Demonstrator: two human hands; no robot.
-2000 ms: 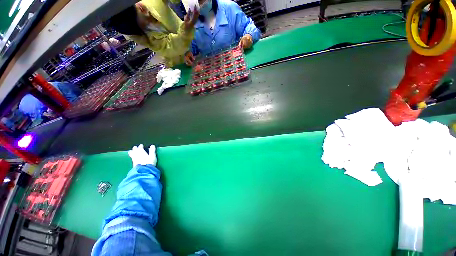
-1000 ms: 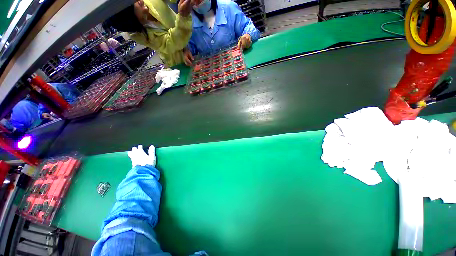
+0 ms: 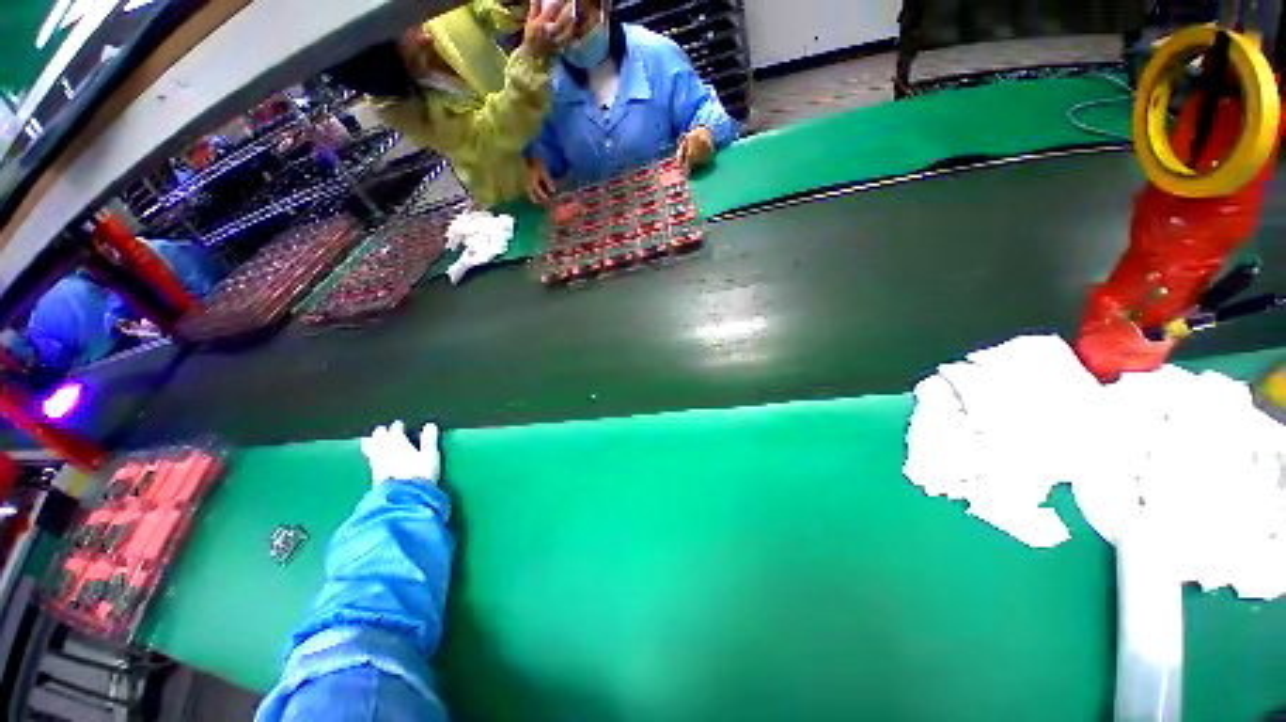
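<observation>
My left hand [image 3: 402,454], in a white glove, rests on the far edge of the green mat beside the dark belt. Its fingers are apart and I see nothing in it. My right hand is not in view. A small grey-green loose part [image 3: 288,543] lies alone on the mat to the left of my forearm. A clear tray with red-pink foam and dark boards [image 3: 138,543] lies at the mat's left end. A thick white tube [image 3: 1149,635] lies at the lower right, its far end against crumpled white cloths [image 3: 1023,423] and its near end cut off by the picture's edge.
The dark conveyor belt [image 3: 790,332] runs beyond the mat. Across it, a person in blue holds a board tray [image 3: 621,223] beside a person in yellow. More trays [image 3: 384,268] and a white cloth [image 3: 480,240] lie there. A red post [image 3: 1178,240] bears a yellow tape roll [image 3: 1149,113].
The view has tilted slightly, so the scene sits a little lower. The hand of the person in yellow has moved near their head. My left hand stays at the mat's edge.
</observation>
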